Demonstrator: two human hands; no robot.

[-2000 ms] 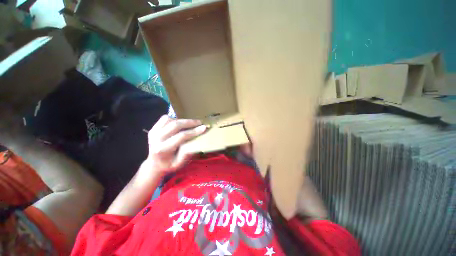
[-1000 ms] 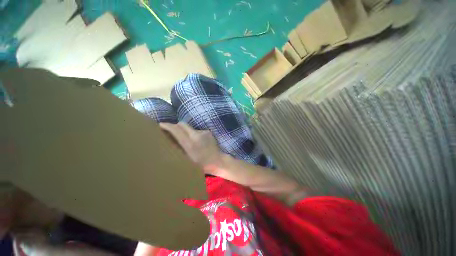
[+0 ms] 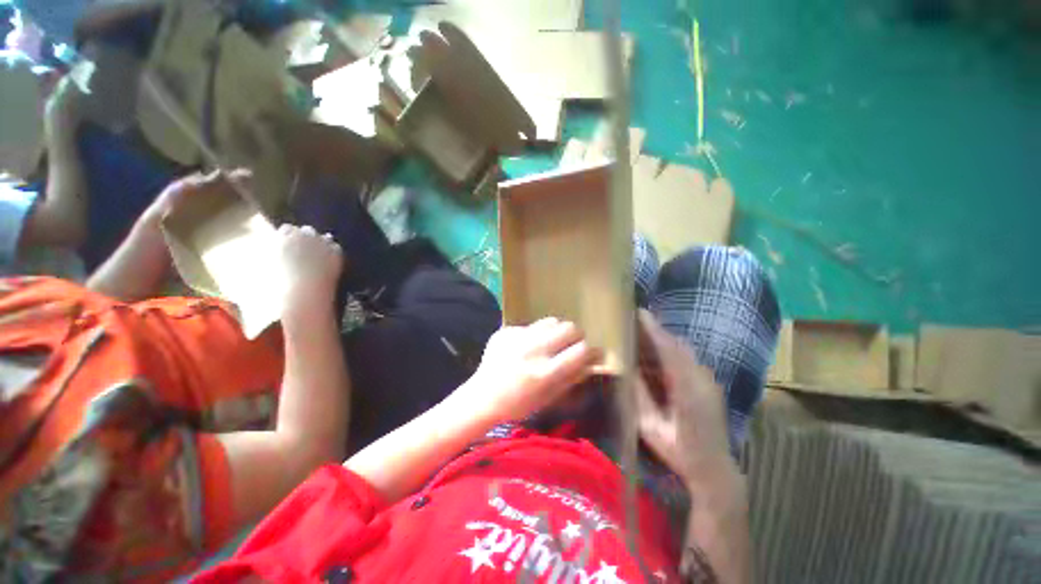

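Observation:
A shallow cardboard box tray (image 3: 562, 253) stands in front of my red shirt, its open side towards me. Its lid panel (image 3: 623, 285) stands up edge-on along the right side and shows as a thin vertical strip. My left hand (image 3: 537, 363) grips the near end of the tray, with its fingers over the end wall. My right hand (image 3: 683, 402) is behind the lid panel at the tray's near right corner. Its fingertips are partly hidden by the panel, so its hold is unclear.
A tall stack of blanks (image 3: 845, 491) is at the right, with folded boxes (image 3: 839, 354) on it. Loose blanks (image 3: 683, 211) lie on the green floor beyond my plaid knees (image 3: 719, 319). At the left, a person in orange holds a partly folded box (image 3: 228, 245).
The lid panel has turned from broadside to edge-on, and the open tray shows again. My left hand is back in view on the tray's near end. The view has swung left.

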